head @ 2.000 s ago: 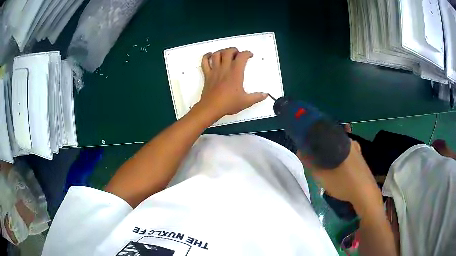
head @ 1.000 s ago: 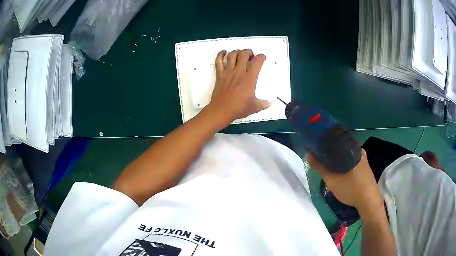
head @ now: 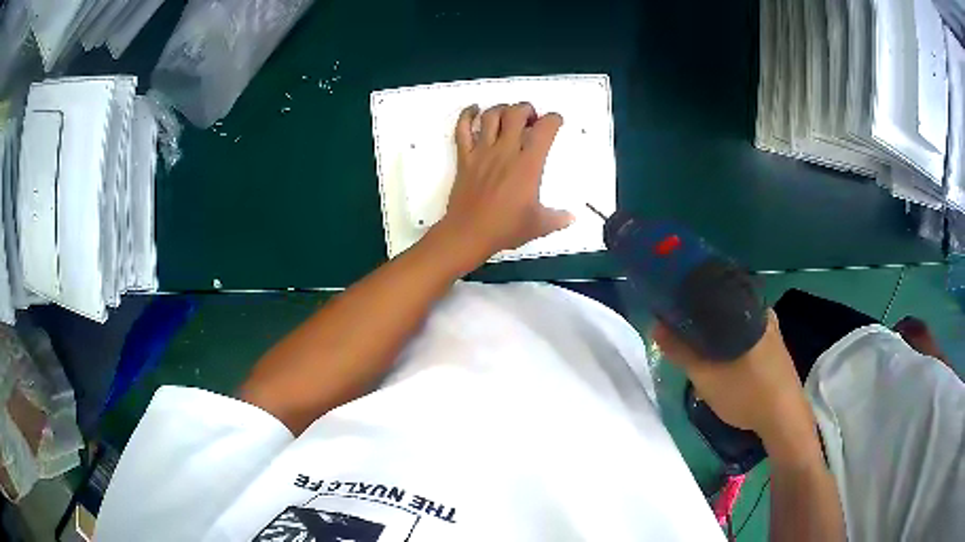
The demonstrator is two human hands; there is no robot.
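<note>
A white panel (head: 423, 101) lies on the dark green bench top in front of me. A slightly raised white box (head: 425, 180) with small dark holes sits on it, partly hidden by my hand. My left hand (head: 506, 180) rests spread on the panel, fingertips bent down near its upper middle, thumb out to the right. My right hand (head: 730, 371) grips a dark blue cordless driver (head: 683, 277) with a red mark. Its thin bit points at the panel's lower right area, just right of my left thumb. Whether the tip touches the panel is unclear.
Stacks of white panels stand at the left (head: 79, 201) and upper right (head: 825, 95). A crumpled clear plastic bag (head: 217, 69) lies at the upper left. Tiny silvery screws (head: 307, 90) are scattered beside it. A person in white clothing (head: 894, 423) is at the lower right.
Compared with two seconds ago, the panel lies straighter and appears farther right with my left hand on it. The driver bit has moved from beside my thumb tip to slightly right of it.
</note>
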